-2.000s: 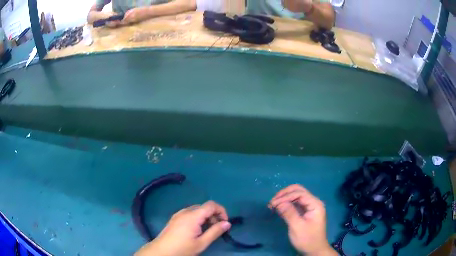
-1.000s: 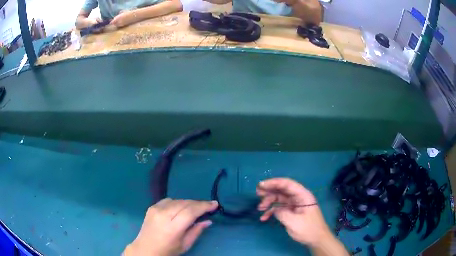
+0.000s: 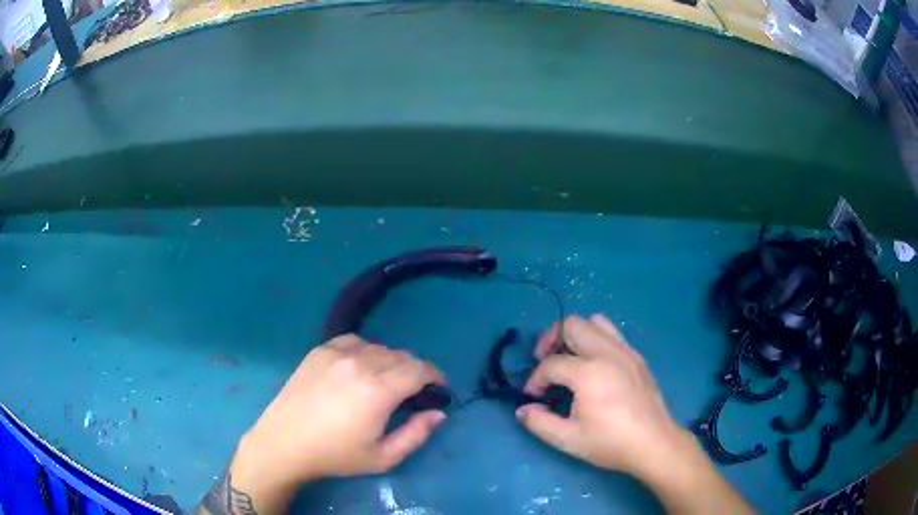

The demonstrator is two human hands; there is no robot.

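My left hand (image 3: 360, 407) is closed round the near end of a black padded headband (image 3: 393, 277), whose arc curves up and right over the mat. My right hand (image 3: 594, 392) holds a small black C-shaped yoke (image 3: 500, 367) in its fingertips, to the right of the headband end. A thin black headband cable (image 3: 549, 289) runs from the far headband end down to my right fingers. A thin wire also shows between the held headband end and the yoke; the two parts are apart. My fingers hide parts of both.
A heap of black yokes (image 3: 820, 322) lies on the teal mat (image 3: 181, 332) at the right, with several loose ones at its near edge. A darker green raised strip (image 3: 443, 111) crosses behind. A blue bin (image 3: 40, 473) is at lower left. A clear plastic bag (image 3: 820, 45) is at upper right.
The view has tilted down. The headband has turned, its far end now pointing right. My right hand has closed on the yoke, and the yoke sits to the right of the headband end.
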